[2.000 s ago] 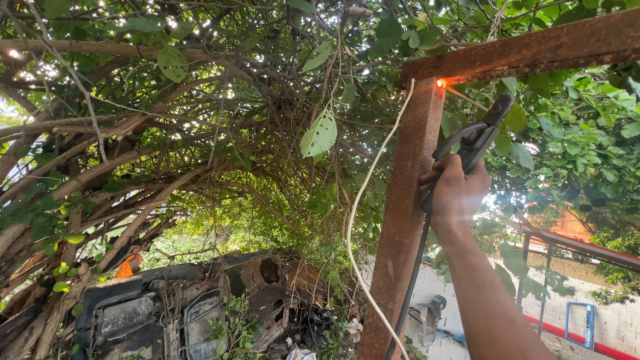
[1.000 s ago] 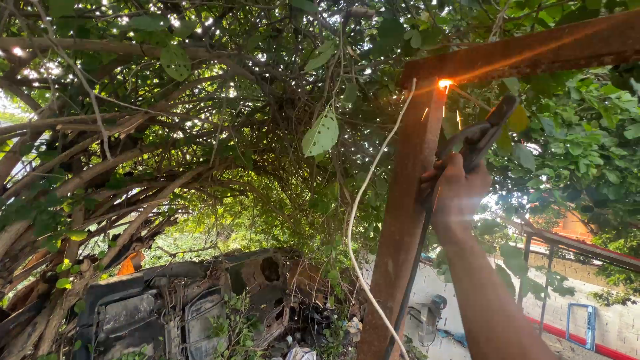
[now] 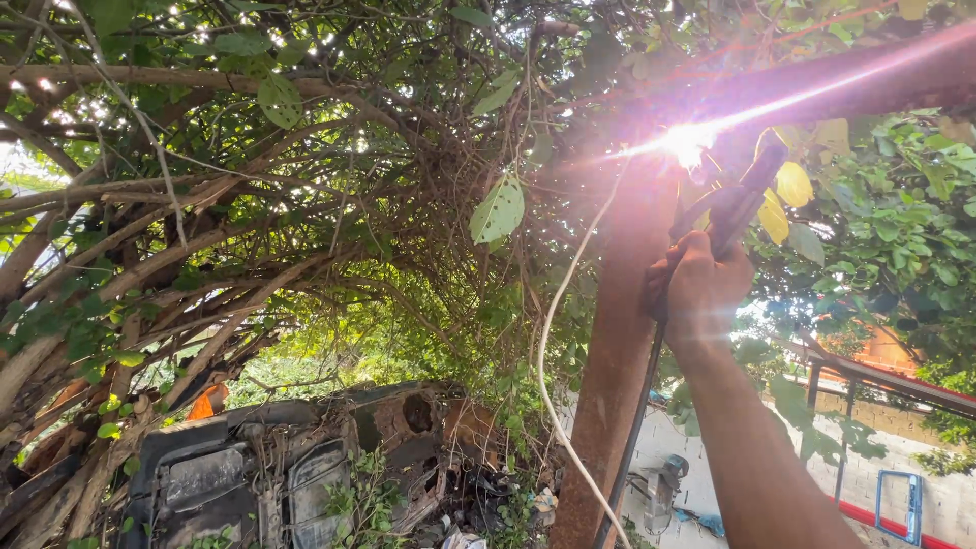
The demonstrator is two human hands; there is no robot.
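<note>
My right hand is closed around a black welding electrode holder, just right of a rusty upright steel post. A thin electrode runs from the holder to the corner where the post meets a rusty steel crossbeam. A bright welding arc glares there and hides the joint. The holder's black cable hangs down along the post. A white cable droops from near the joint, left of the post. My left hand is not in view.
Tangled branches and leaves fill the left and the top. Below them lies a wrecked vehicle body among debris. At the lower right are a pale block wall, a blue metal frame and a red-edged roof.
The small orange glow at the corner has flared into a blinding white-violet arc with long streaks. My right hand stays in nearly the same place on the holder.
</note>
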